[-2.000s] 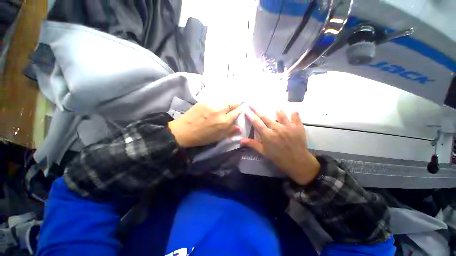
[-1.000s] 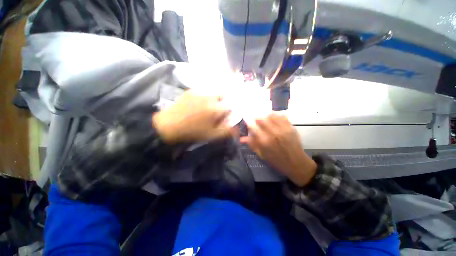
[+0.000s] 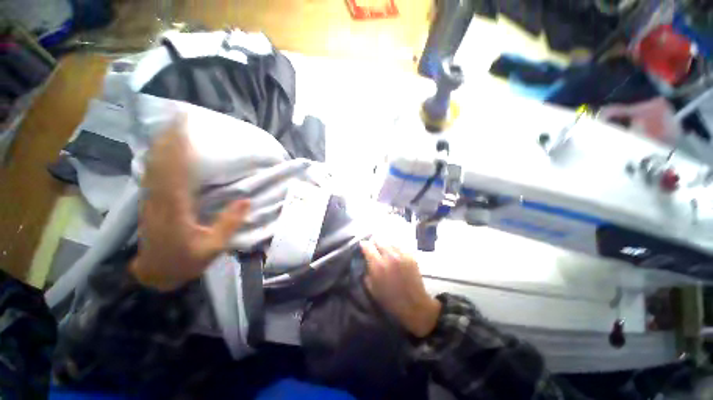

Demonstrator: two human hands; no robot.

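Observation:
The light grey garment (image 3: 227,152) with dark grey panels lies heaped left of the needle area, and part of it hangs over the table's front edge. A squared light piece (image 3: 295,234) shows on it. My left hand (image 3: 176,211) is blurred, fingers spread, over the garment's left part; it grips nothing visible. My right hand (image 3: 395,281) rests at the garment's right edge, fingers bent on the cloth just below the needle area. Whether it pinches the cloth is unclear. The presser foot is lost in lamp glare.
The white sewing machine head (image 3: 532,219) with a blue stripe stands on the right. A lamp arm (image 3: 444,70) rises behind it. A brown wooden board (image 3: 328,27) lies at the back and left. Dark cloth and a red item (image 3: 666,53) are at the back right.
The view has tilted up and shows more of the table's back. My left hand has left the needle area and moved left over the garment. My right hand is lower, on the cloth edge.

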